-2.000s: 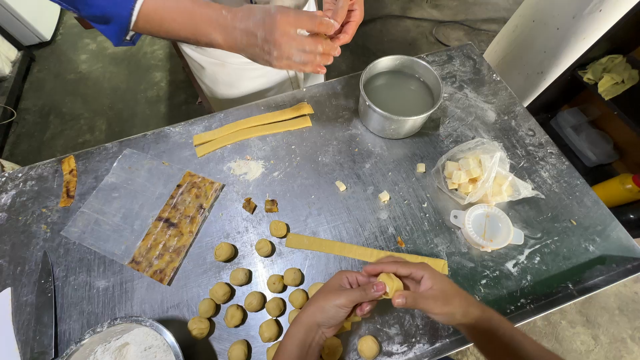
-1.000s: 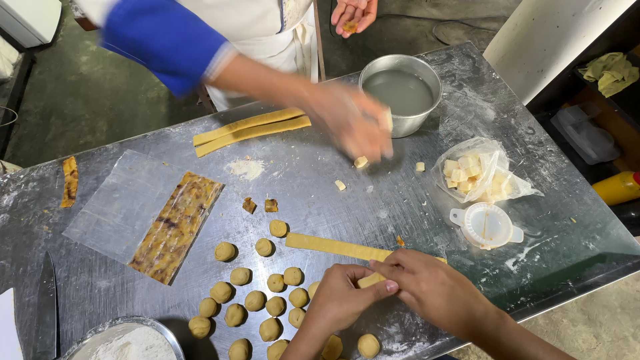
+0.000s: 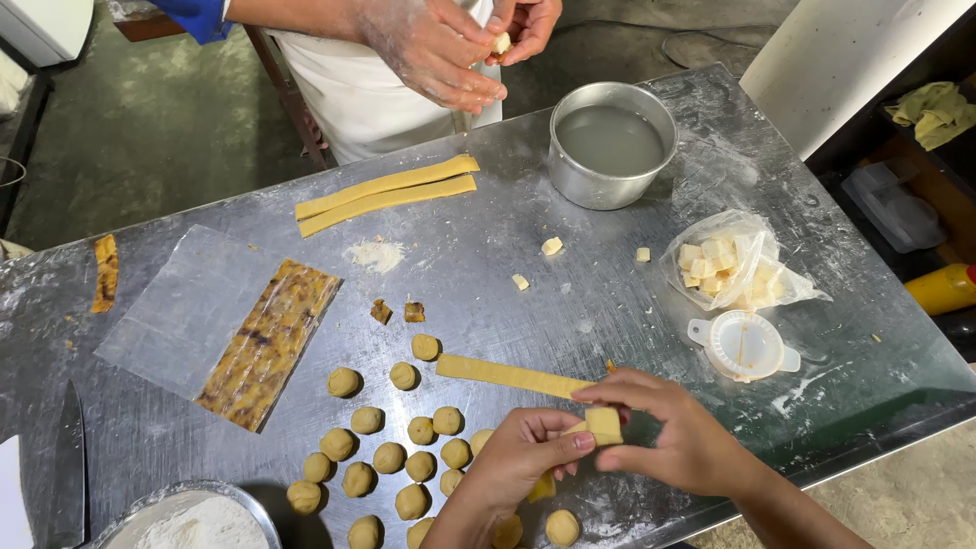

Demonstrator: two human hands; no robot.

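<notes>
My left hand (image 3: 526,450) pinches a folded piece of yellow dough (image 3: 604,425) between thumb and fingers. Around the right side of that piece curve the parted fingers of my right hand (image 3: 663,427); whether they touch it is hard to tell. Just beyond both hands lies a flat dough strip (image 3: 503,374), its right end near my right fingertips. Several round dough balls (image 3: 389,457) are spread to the left of my hands, and one (image 3: 562,527) sits below them. Two small brown filling pieces (image 3: 414,312) lie above the balls.
Across the steel table (image 3: 488,305), a person's hands (image 3: 450,53) hold a pale cube. A metal pot of cloudy liquid (image 3: 612,145), bagged pale cubes (image 3: 717,263), a plastic strainer (image 3: 743,345), two dough strips (image 3: 385,192), a filling slab (image 3: 267,343), a knife (image 3: 71,465) and a flour bowl (image 3: 194,522) surround the work.
The co-worker's hand has reached to the loose cubes and drawn back holding one. My right hand has opened and moved slightly off the dough piece, which now shows folded in my left fingers.
</notes>
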